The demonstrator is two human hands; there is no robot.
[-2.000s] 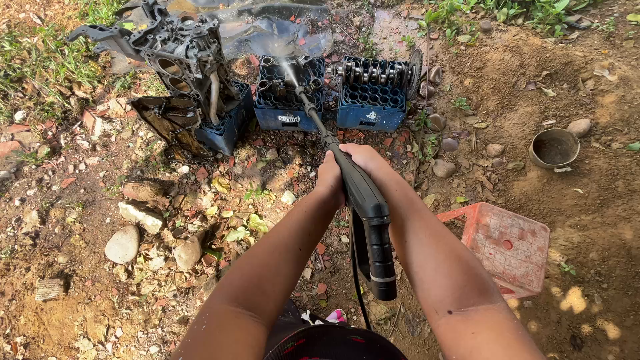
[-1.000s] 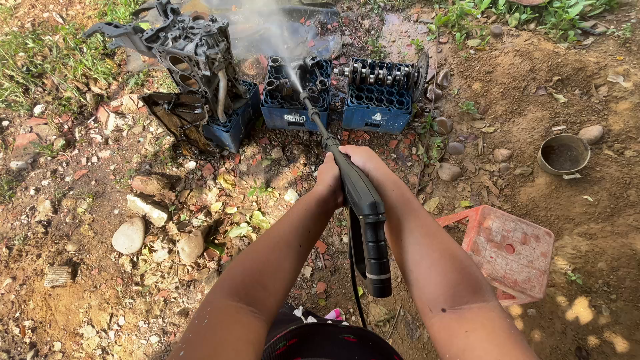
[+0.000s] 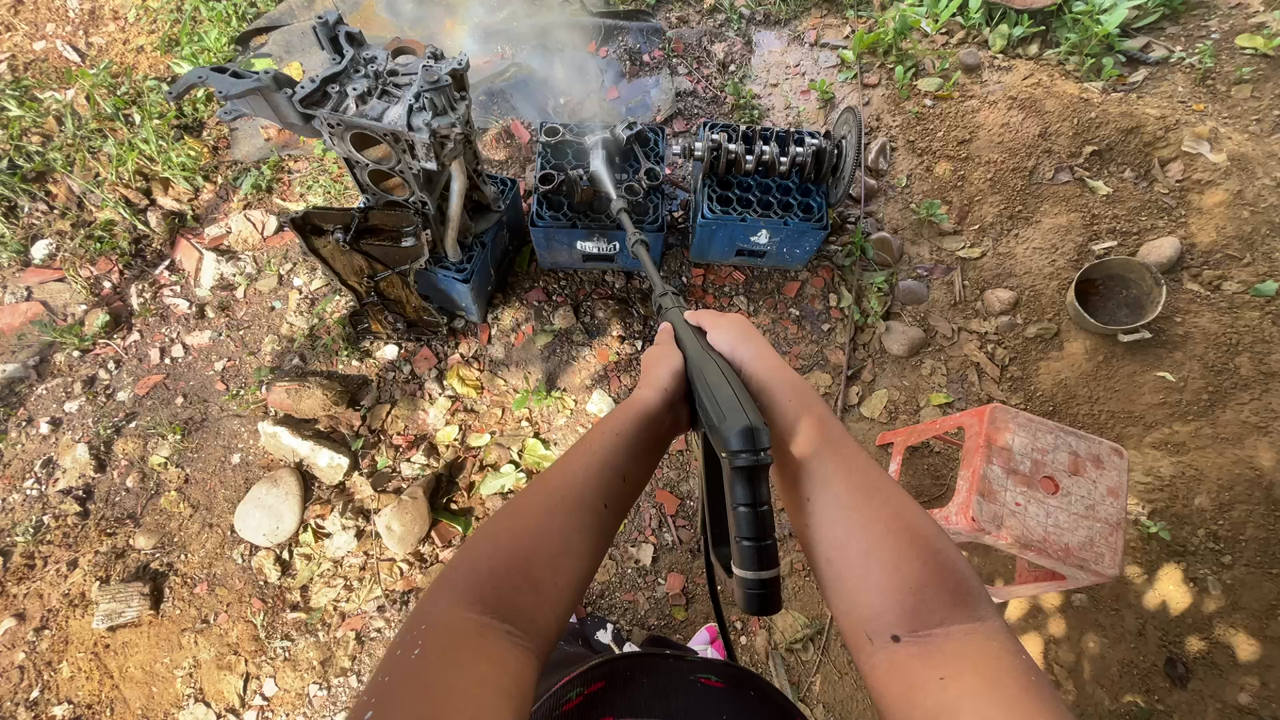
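Observation:
Both my left hand and my right hand are closed around the front of a black pressure washer gun, one on each side. White spray leaves its nozzle over pistons with connecting rods on the middle blue plastic crate; mist hides part of them. On the left crate stands an engine block, with a dark oily metal pan leaning against it. A crankshaft with a toothed flywheel lies across the right crate.
A faded red plastic stool lies on its side at the right. Beyond it sits a metal pot on the soil. Stones, brick bits and leaves cover the ground at the left. A black hose hangs by my legs.
The spray has stayed on the middle crate, and its mist looks thicker than two seconds ago. Both hands have kept their hold on the gun.

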